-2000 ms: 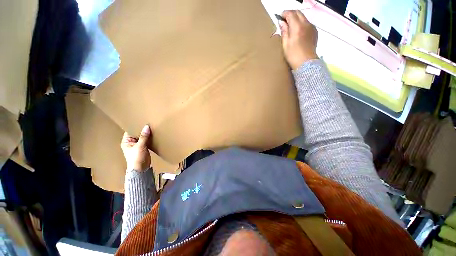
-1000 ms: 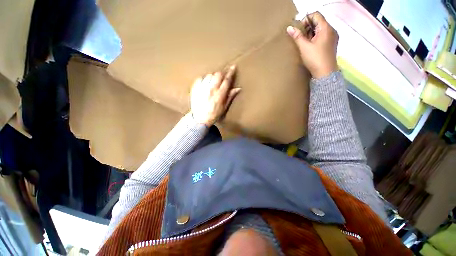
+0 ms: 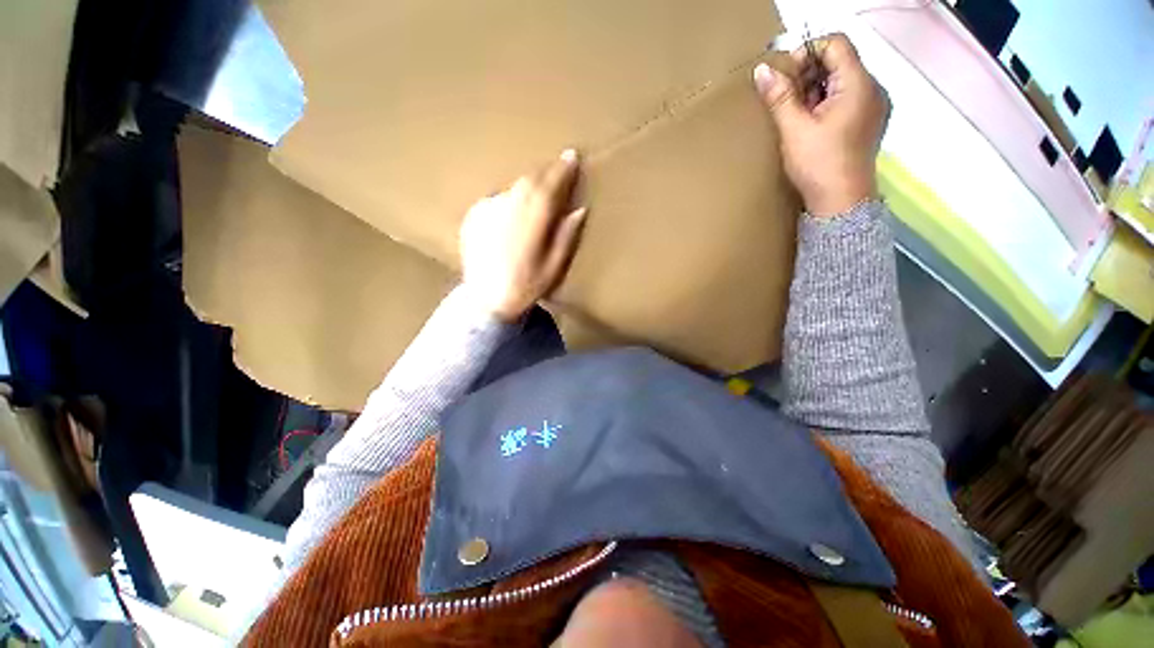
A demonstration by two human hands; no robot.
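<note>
A large tan cut panel (image 3: 443, 89) with a stepped left edge lies in front of me, and a seam or fold line runs slantwise across it. My left hand (image 3: 521, 238) rests on the panel just below that line, fingers close together and pointing up. My right hand (image 3: 829, 120) is at the panel's right edge, at the upper end of the line, with thumb and fingers curled together. Something small and dark, perhaps thread snips, shows between its fingers. Whether it also pinches the panel edge cannot be told.
The jig board (image 3: 987, 272) with yellow and pink borders is at the upper right. A brown panel pile (image 3: 1057, 443) is at the lower right. Another tan panel (image 3: 297, 285) lies at the left, near black cloth (image 3: 114, 253).
My left hand has left the panel's lower left edge and now lies on its middle. My right hand has moved slightly right and down. The panel's lower part has shifted, and the line looks sharper.
</note>
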